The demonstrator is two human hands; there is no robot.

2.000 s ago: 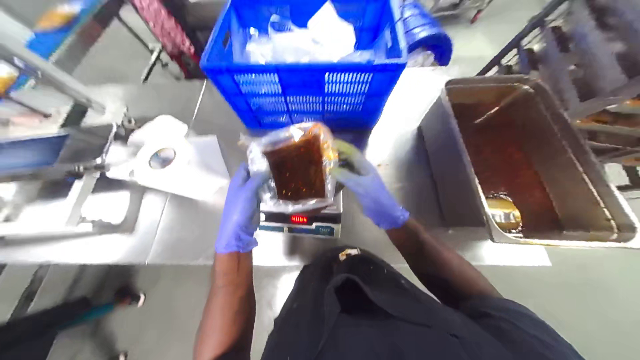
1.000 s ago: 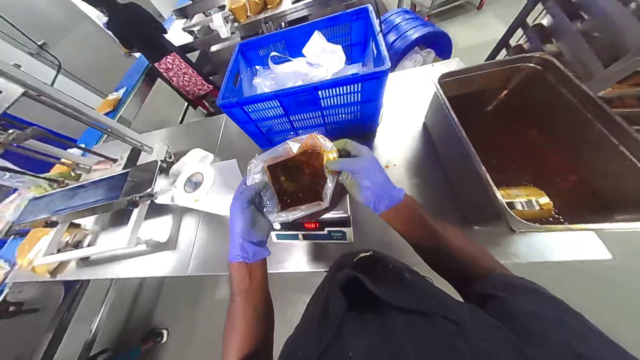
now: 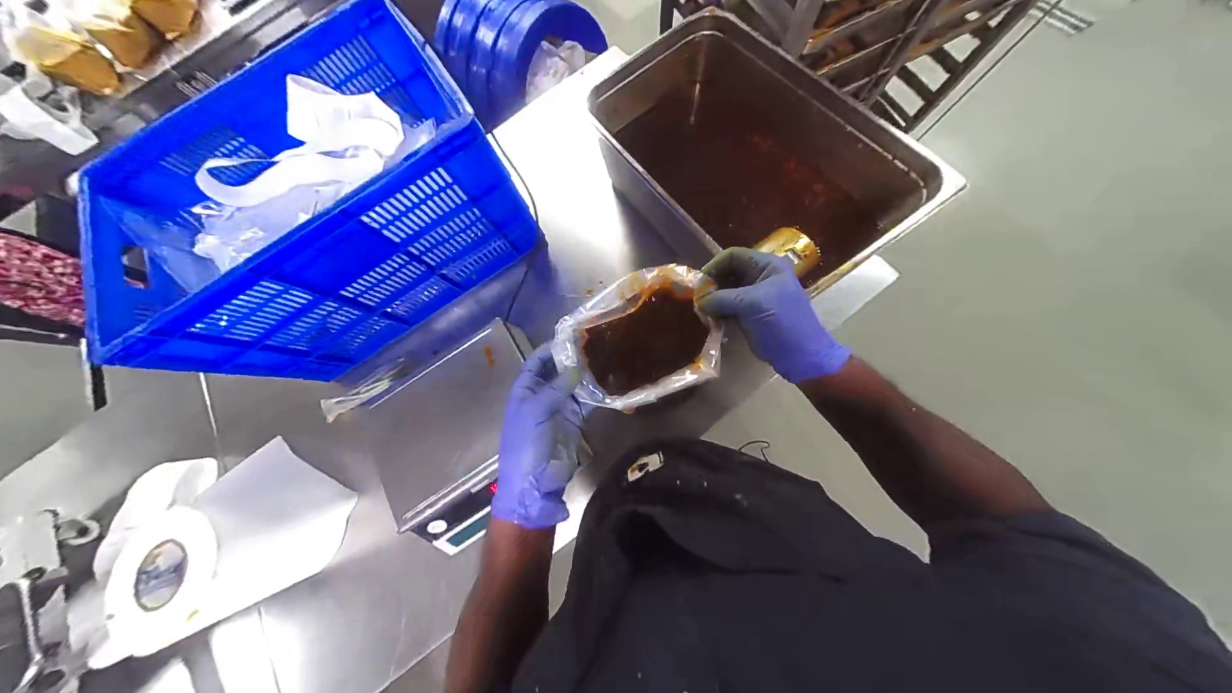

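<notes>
A clear plastic bag with dark brown sauce (image 3: 647, 337) is held by its edges between both gloved hands, its mouth spread wide. My left hand (image 3: 541, 438), in a purple glove, grips the bag's left edge beside the digital scale. My right hand (image 3: 775, 313) pinches the right edge, near the deep steel pan of dark red-brown sauce (image 3: 770, 159). The steel platform of the digital scale (image 3: 438, 428) lies to the left of the bag, with nothing on it. A gold-coloured metal cup (image 3: 791, 250) rests in the pan's near corner, partly behind my right hand.
A blue plastic crate (image 3: 308, 298) with clear bags and white sheets stands behind the scale. At lower left are a roll of labels (image 3: 159, 573) and a white sheet (image 3: 279, 505) on the steel table (image 3: 356, 597). Blue round containers (image 3: 515, 48) and a metal rack (image 3: 895, 48) stand beyond.
Both hands have carried the bag off from over the scale to its right, towards the pan; the scale's platform now shows. The view has turned strongly.
</notes>
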